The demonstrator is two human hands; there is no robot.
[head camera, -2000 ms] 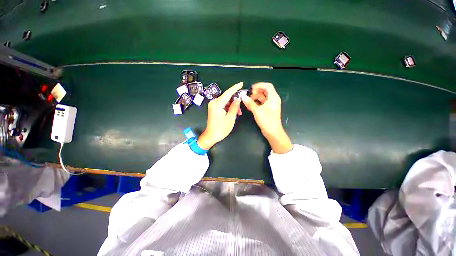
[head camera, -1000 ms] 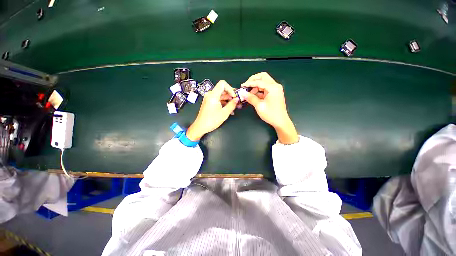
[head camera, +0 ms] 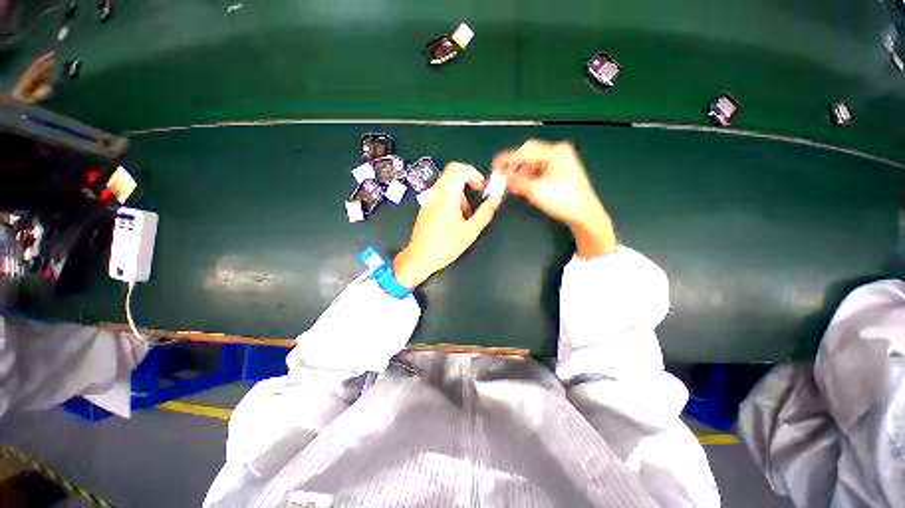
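My left hand (head camera: 445,223), with a blue strap (head camera: 385,273) on its wrist, holds a small dark unit with a white tab (head camera: 494,185) between its fingertips. My right hand (head camera: 556,184) is raised just to the right, its fingertips pinched at the top edge of the same unit; they are blurred, and whether they grip it cannot be told. The unit is mostly hidden by the fingers. A loose pile of black square units (head camera: 387,171) with white tabs lies on the green bench left of my left hand.
Beyond the thin pale line, the green belt (head camera: 298,84) carries spaced units, one (head camera: 443,48) with a white tab. A white box (head camera: 133,244) with a cord is at left. Another person's hand (head camera: 36,77) is at far upper left. A person's sleeve (head camera: 863,367) is at right.
My right hand has shifted right and its wrist has turned outward. The tabbed unit on the belt, absent at first, has appeared. Another person's hand has come in at upper left.
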